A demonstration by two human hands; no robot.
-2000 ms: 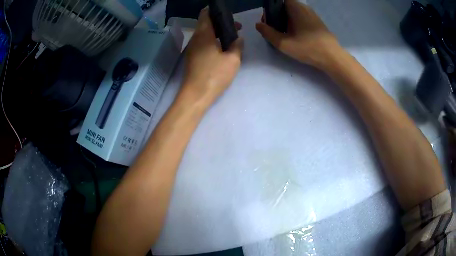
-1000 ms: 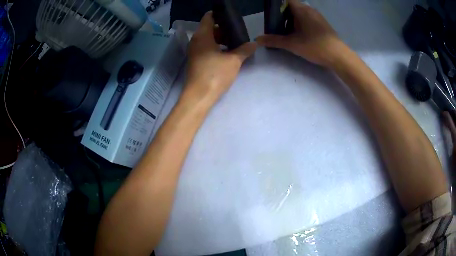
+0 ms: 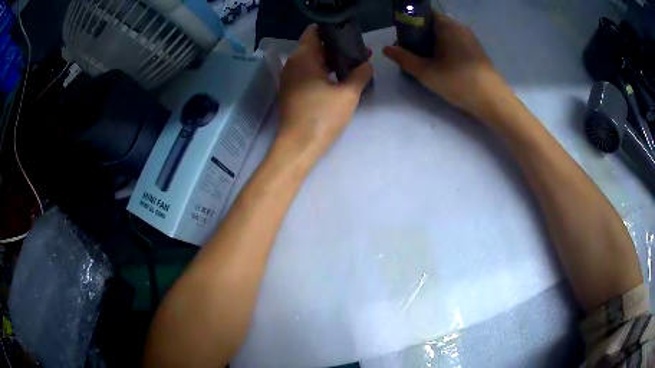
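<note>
My left hand (image 3: 316,93) holds a dark mini fan (image 3: 345,47) by its handle at the top of the picture. The fan's round head is cut off by the top edge. My right hand (image 3: 456,65) holds a second dark mini fan (image 3: 414,27) upright beside it, a small gap apart. A yellowish mark and a small bright spot show on it; its upper end is out of the picture. Both are above the far part of the white foam sheet (image 3: 359,208).
A MINI FAN box (image 3: 197,147) stands at left, with a desk fan (image 3: 126,36) and a dark cylindrical object (image 3: 108,122) behind. A clear bag (image 3: 57,287) lies lower left. More mini fans (image 3: 605,118) lie at far right. Shiny film (image 3: 442,345) is at the near edge.
The fan in my left hand has turned and its round head now shows. The right-hand fan now shows its yellowish mark. At far right, a grey fan has come to rest and a person's hand has left view.
</note>
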